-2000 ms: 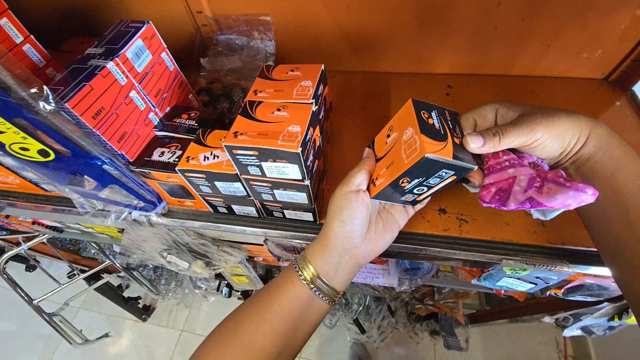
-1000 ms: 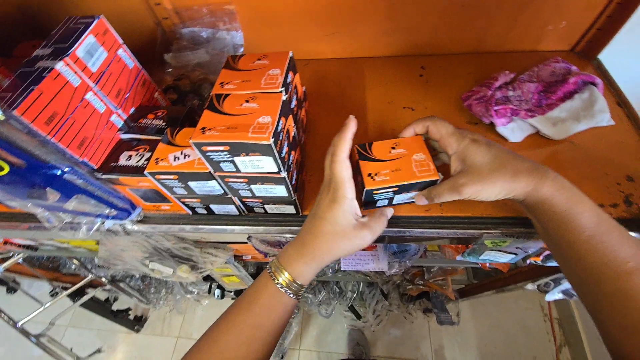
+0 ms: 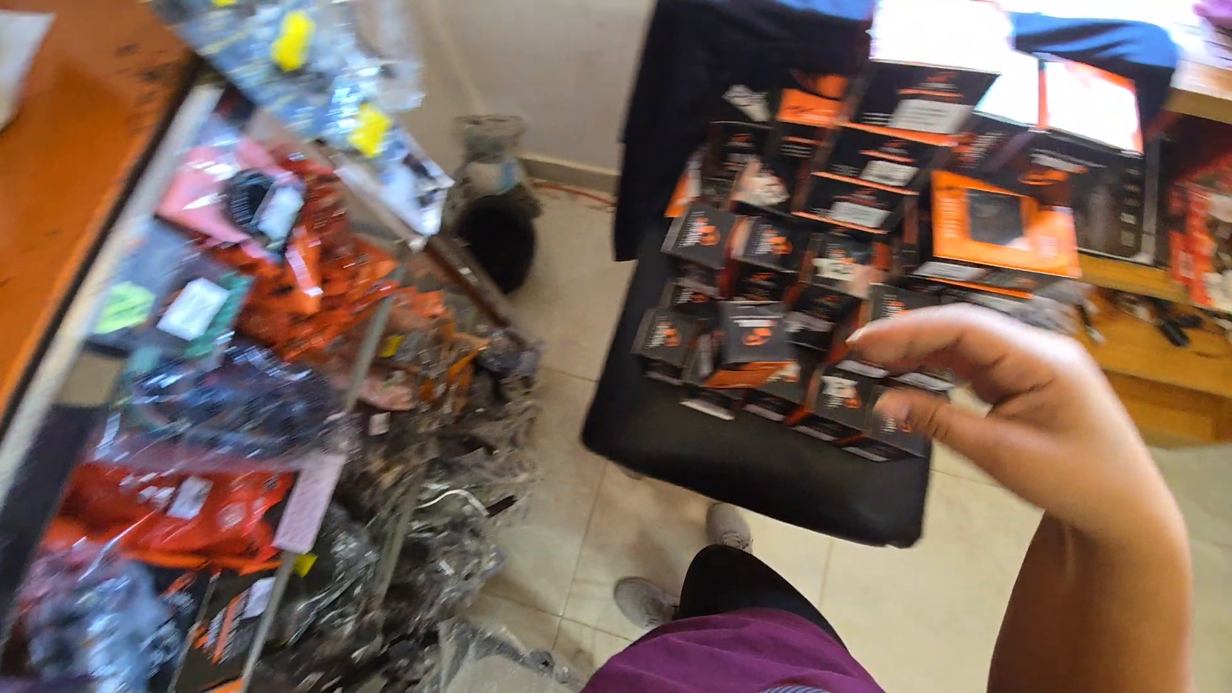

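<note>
My right hand (image 3: 1001, 404) reaches over a black chair, thumb and fingers apart, with nothing held between them. Just beyond its fingertips stand small black and orange cardboard boxes (image 3: 837, 399), packed close together on the black chair seat (image 3: 751, 481). Behind them rise taller stacks of similar boxes (image 3: 857, 207), and to their right lies a larger orange box with a dark panel (image 3: 1001, 226). Strong light washes out the tops of the rearmost boxes. My left hand is out of the frame. The picture is somewhat blurred by motion.
At the left is the edge of the orange shelf (image 3: 87, 173). Below it hang plastic-wrapped parts (image 3: 231, 395) and red packets (image 3: 173, 510). A dark round object (image 3: 496, 245) stands on the tiled floor (image 3: 577, 462) by the wall. A wooden shelf (image 3: 1155, 356) is at the right.
The view has swung from the orange shelf to the chair with boxes. One second ago both hands were at a small orange and black box; now my right hand is empty and my left is out of view.
</note>
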